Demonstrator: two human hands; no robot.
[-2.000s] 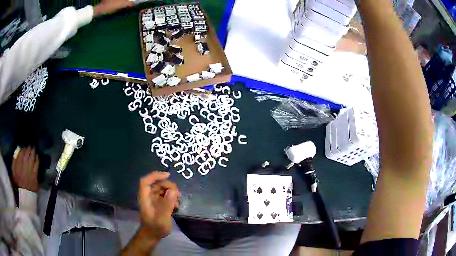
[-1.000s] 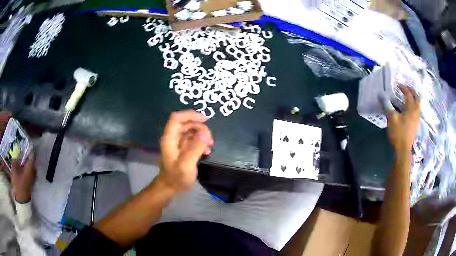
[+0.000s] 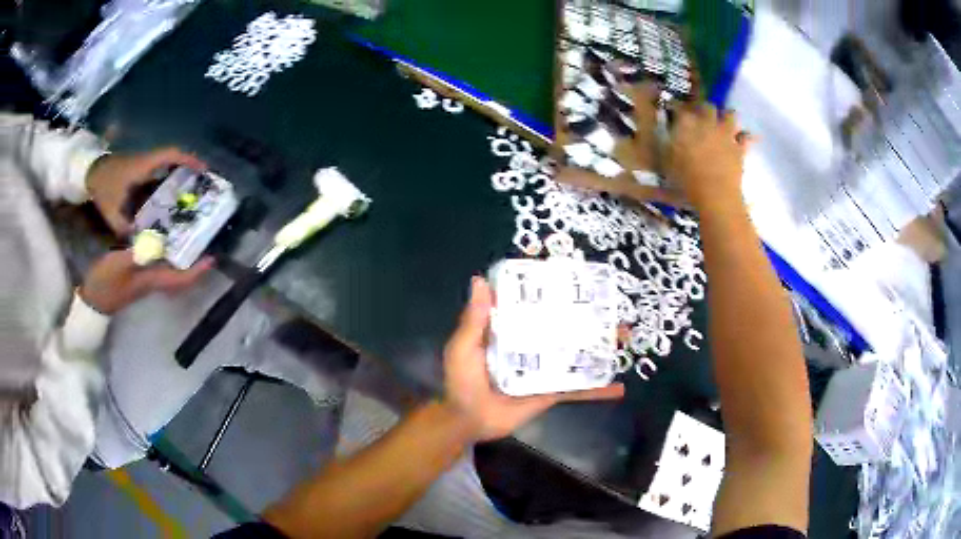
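My left hand [image 3: 474,374] holds a white plastic housing [image 3: 554,326], rounded square, open side facing up with slots and compartments inside, above the bench. My right hand [image 3: 708,158] reaches to the right side of the brown cardboard parts tray [image 3: 630,187]. Its fingers are over the tray's edge area; whether they grip a part cannot be told. Black-and-white switch blocks [image 3: 590,100] lie in the tray, in rows at the back and loose at the front. U-shaped white clips [image 3: 655,237] lie in a loose pile between the housing and the tray.
A mallet [image 3: 306,223] lies at left, before another worker's hands [image 3: 105,284] holding a partly filled housing [image 3: 188,216]. A smaller clip pile [image 3: 263,51] is at the far left. A playing card [image 3: 687,471] and stacked housings [image 3: 851,413] are at right. Bundled cables [image 3: 915,421] lie beyond.
My left hand was empty and now holds a white housing. My right hand moved from the stacked housings to the tray. The view has turned left, showing more of the neighbouring worker.
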